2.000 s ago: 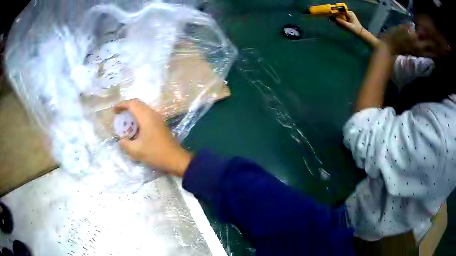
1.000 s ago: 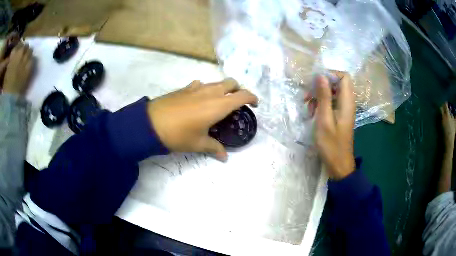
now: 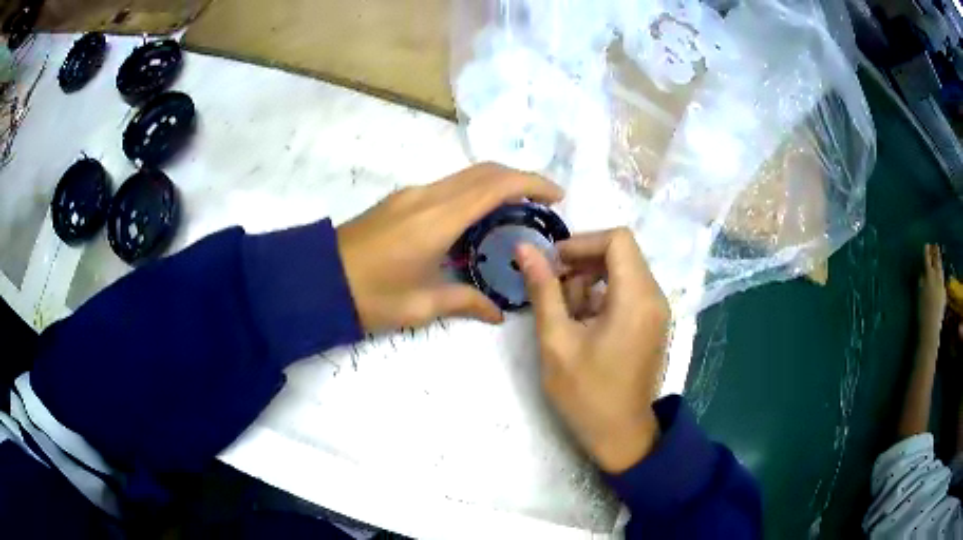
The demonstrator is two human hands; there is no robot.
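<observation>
A round black housing point(image 3: 555, 224) lies over the white work sheet point(image 3: 422, 422) in front of me. My left hand point(image 3: 422, 253) grips its left side, thumb below and fingers above. A pale disc point(image 3: 496, 272) with small dark holes sits within the housing's rim. My right hand point(image 3: 602, 338) holds the disc's right part, with its thumb on the face and its fingers curled at the edge. A little red shows at the housing's left edge. My right fingers partly hide the disc and the rim.
Several black housings point(image 3: 143, 214) lie on the sheet at the left. A crumpled clear plastic bag point(image 3: 729, 169) lies beyond the sheet, next to a brown board point(image 3: 338, 53). At the right, a person's arm point(image 3: 924, 348) reaches over the green bench point(image 3: 781, 390).
My right hand has come left from the bag to the housing. The pale disc now shows in the housing. One more black housing shows at the left, and the neighbour's hand there is gone from view.
</observation>
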